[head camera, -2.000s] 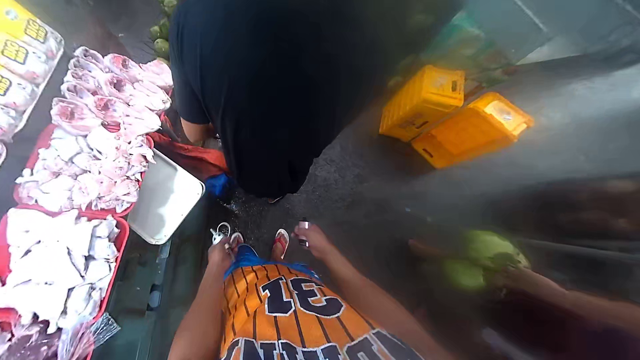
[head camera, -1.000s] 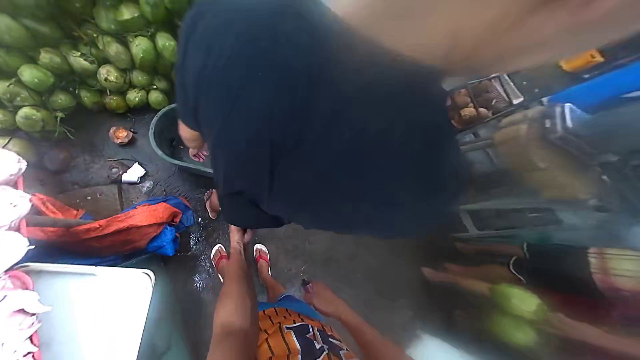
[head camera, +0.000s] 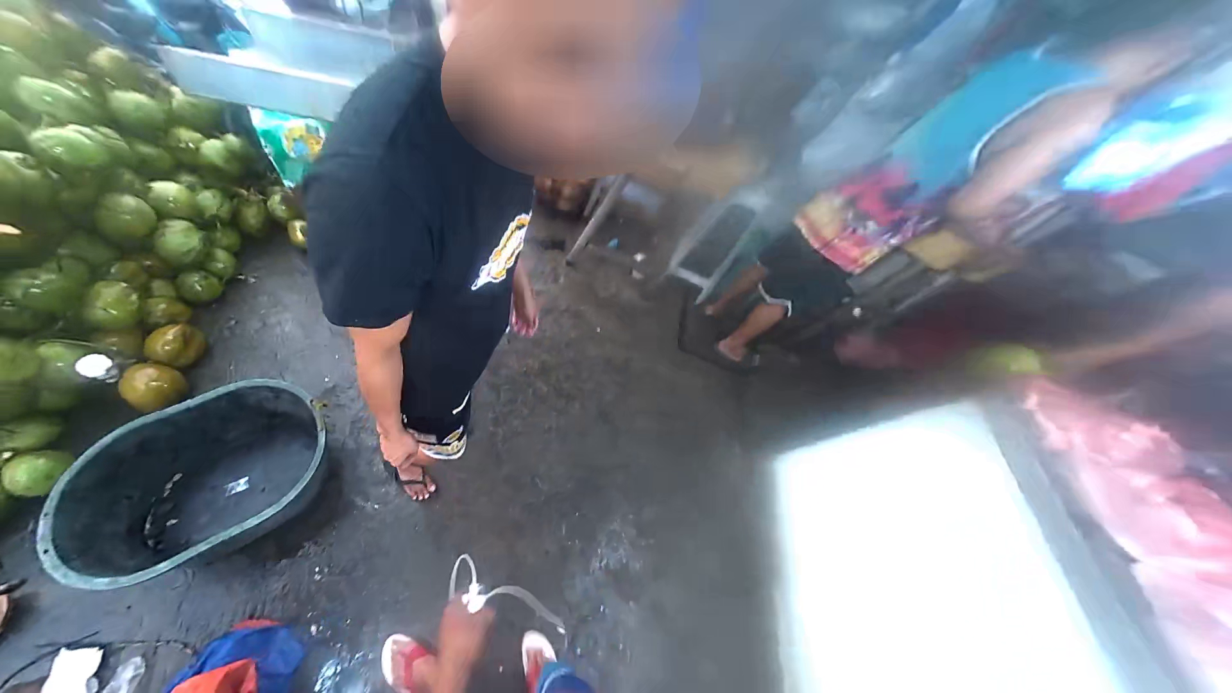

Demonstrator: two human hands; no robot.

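Note:
My left hand (head camera: 464,628), blurred, is low in the centre of the head view, over my feet in red and white slippers. Its fingers are closed on a thin white strap or cord (head camera: 474,599), which forms a loop above the hand and trails to the right. My right hand is not in view. In front of me stands a person in a black shirt (head camera: 385,212) and dark shorts, one arm hanging low beside the leg. Left of that person, a dark green oval tub (head camera: 183,552) rests on the wet floor, with small scraps inside.
Green coconuts (head camera: 125,217) are heaped at the left. Blue and orange cloth (head camera: 252,659) lies at the bottom left. A bright white panel or tabletop (head camera: 924,549) stands at the right beside pink plastic (head camera: 1136,481). Other people (head camera: 1011,125) and a metal stool (head camera: 717,241) are behind.
The view has swung strongly. My right hand, visible in both earlier frames, is out of view. The person in black now appears farther to the front, with more of the body showing.

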